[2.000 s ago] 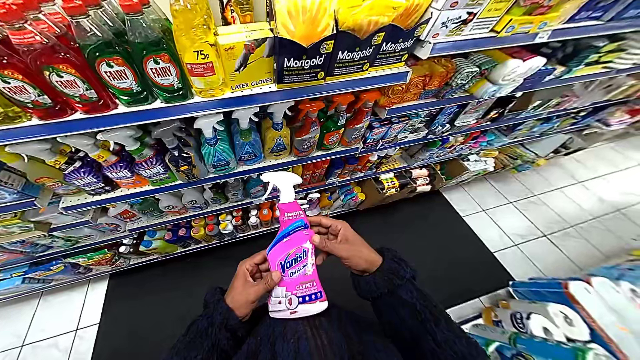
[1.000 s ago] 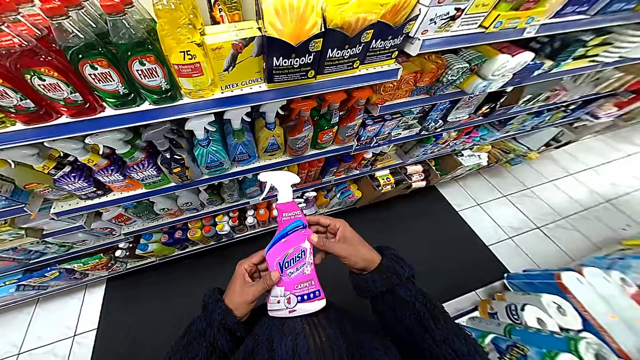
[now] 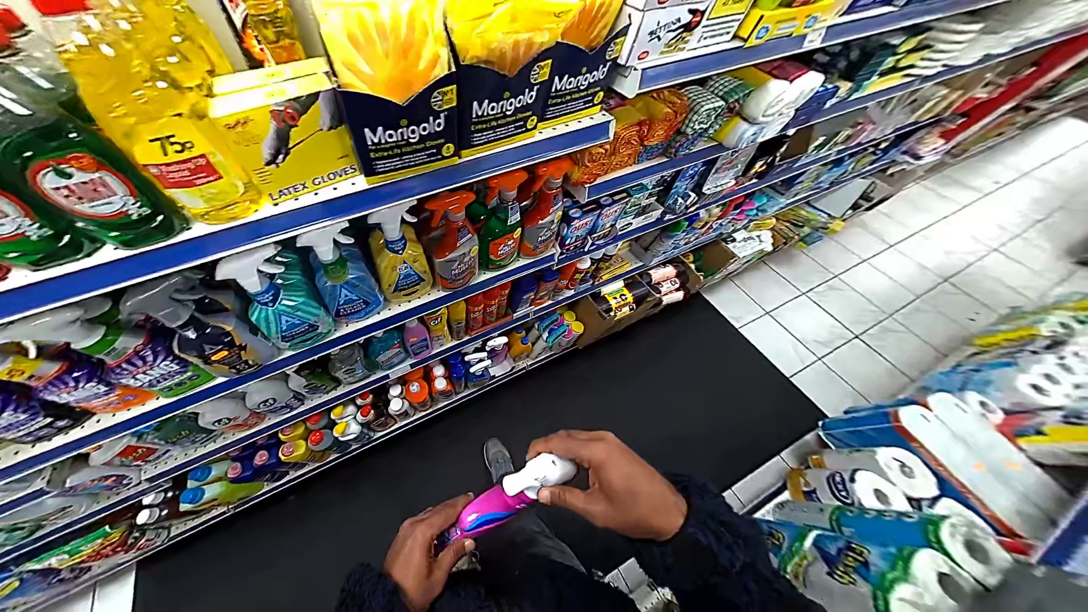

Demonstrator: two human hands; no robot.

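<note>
Low in the view, a pink Vanish carpet cleaner spray bottle [image 3: 490, 510] lies tilted between both hands, its white trigger head [image 3: 541, 473] pointing up and to the right. My left hand [image 3: 427, 548] grips the pink body at its lower left end. Fingers and thumb of my right hand [image 3: 605, 484] are closed around the white trigger head. The front label is mostly turned out of sight.
Shelves of cleaning sprays [image 3: 455, 246], washing-up liquid [image 3: 93, 183] and boxed Marigold gloves [image 3: 399, 127] run along the left and ahead. Packs of paper rolls [image 3: 909, 531] stand at the right. A black mat [image 3: 671, 382] covers part of the tiled floor.
The bottle was upright with its front label facing me; now it is tipped over. My right hand has moved from the bottle's body to the trigger head. The view has shifted.
</note>
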